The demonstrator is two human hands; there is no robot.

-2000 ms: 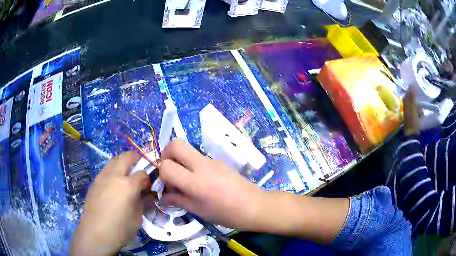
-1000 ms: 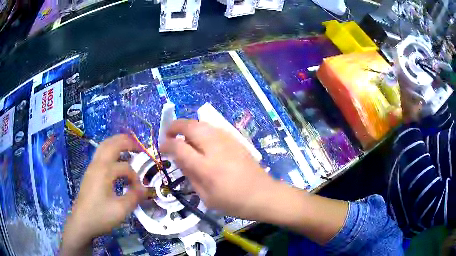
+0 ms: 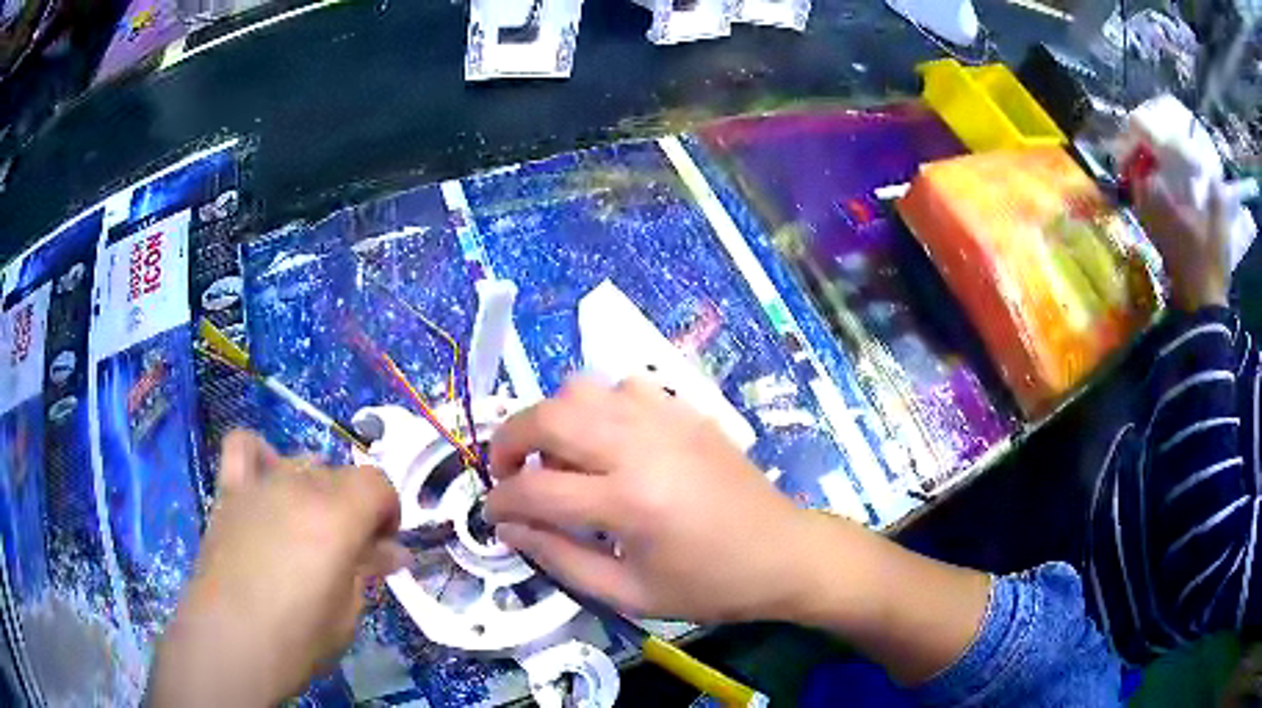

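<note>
The white round base housing [image 3: 478, 625] lies on the blue printed sheets, with its centre ring showing. Thin red, yellow and dark wires [image 3: 446, 415] rise from its middle. My right hand [image 3: 623, 491] is over the right side of the base, fingertips together at the centre ring by the wires; what they pinch is hidden. My left hand [image 3: 298, 533] is at the base's left edge, fingers curled; its fingertips are partly hidden. A taped cable with pale lead [image 3: 294, 400] sticks out at the upper left. A yellow-wrapped cable end [image 3: 692, 672] sticks out at the lower right.
A flat white cover [image 3: 626, 340] lies behind my right hand. White frame housings [image 3: 523, 58] stand on the dark belt. An orange-yellow block [image 3: 1017, 263] and a yellow bin [image 3: 991, 108] are at the right. Another person's hand [image 3: 1193, 235] holds a white part at far right.
My left hand has moved from the wires to the left and down. My right hand has lowered to the centre ring, and more of the base shows. The other person's hand has risen at far right.
</note>
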